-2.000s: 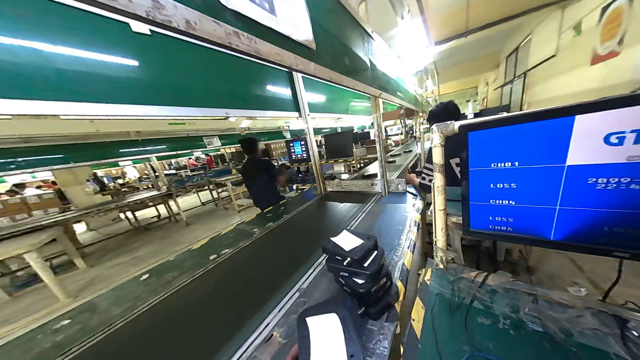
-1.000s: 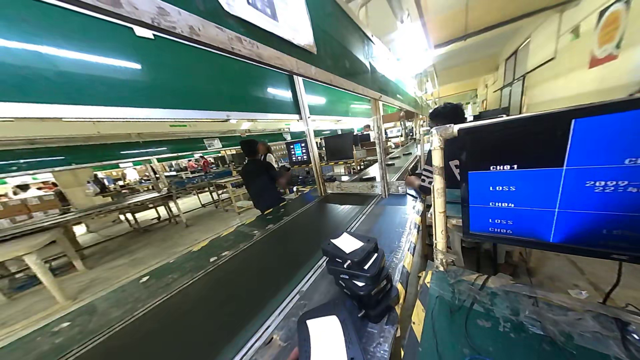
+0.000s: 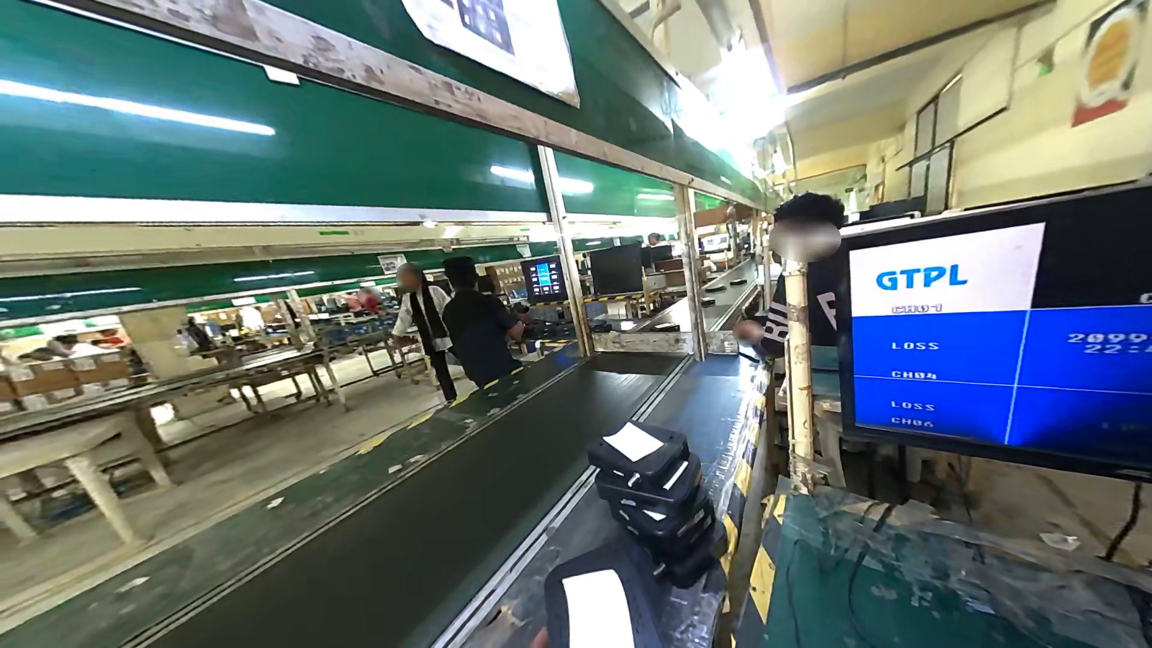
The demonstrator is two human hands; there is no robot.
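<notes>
At the bottom edge, a black plastic box-shaped device (image 3: 562, 589) with a white paper label (image 3: 598, 612) on top is held up near the camera. Only a sliver of a finger shows at its lower left; it seems to belong to my left hand (image 3: 539, 639), and the rest is out of frame. Just beyond it, a leaning stack of several similar black devices (image 3: 652, 513) stands on the ledge between the conveyor belt (image 3: 432, 504) and the striped edge. The topmost device bears a white paper (image 3: 633, 442). My right hand is not in view.
A monitor (image 3: 954, 360) with a blue and white screen stands at right above a green worktop (image 3: 882, 576) with loose cables. Behind a metal post (image 3: 798, 378) is a co-worker (image 3: 805, 297). Two people (image 3: 479, 324) (image 3: 423, 315) stand beyond the belt.
Beyond the belt, the co-worker in dark clothes has turned away, and a second person now shows beside them. The monitor's picture has changed. The stack and the held device stay put.
</notes>
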